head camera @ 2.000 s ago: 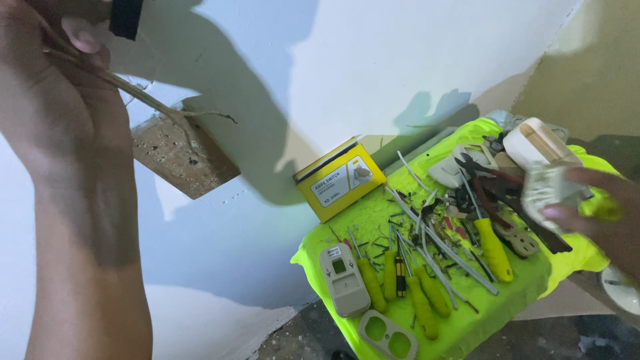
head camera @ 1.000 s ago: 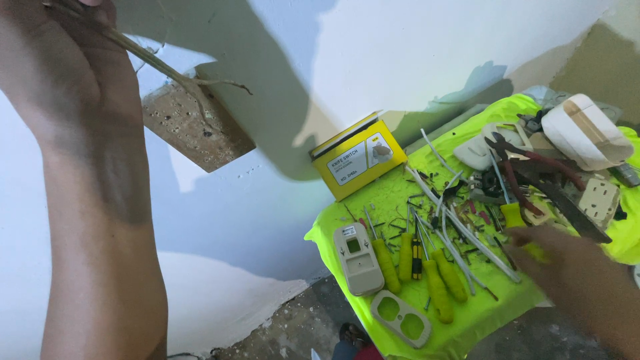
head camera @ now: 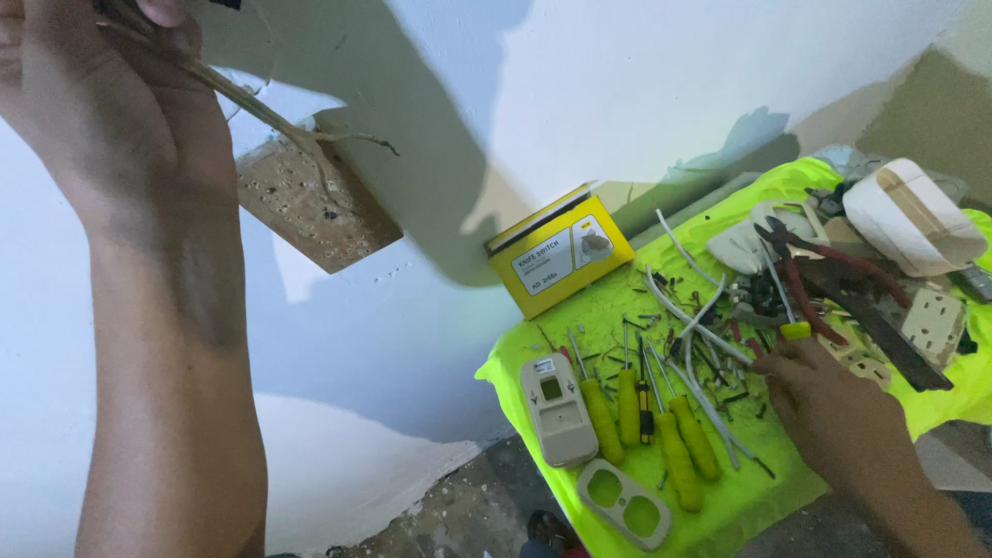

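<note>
At the upper left, my left hand (head camera: 132,101) is closed around a bundle of thin wires (head camera: 252,105), whose ends fork in front of the wall; its fingers are partly out of view. My right hand (head camera: 829,415) is low over the bright yellow-green cloth, with its fingers around the yellow handle of a screwdriver (head camera: 777,283). The hand hides most of that handle. Beside these fingers lie white cable pieces (head camera: 697,325). Red-handled pliers (head camera: 798,267) and a white multi-socket outlet (head camera: 934,325) lie beyond the hand.
A yellow knife switch box (head camera: 562,256) leans near the wall. On the cloth (head camera: 744,504) lie several yellow screwdrivers (head camera: 674,465), a breaker enclosure (head camera: 559,411), an oval cover plate (head camera: 624,504) and scattered screws. A white housing (head camera: 914,217) stands far right. The wall has a rough cutout (head camera: 310,201).
My right hand has let go of the white outlet, which now lies on the cloth, and has moved left to the screwdriver. My left hand still holds the wires.
</note>
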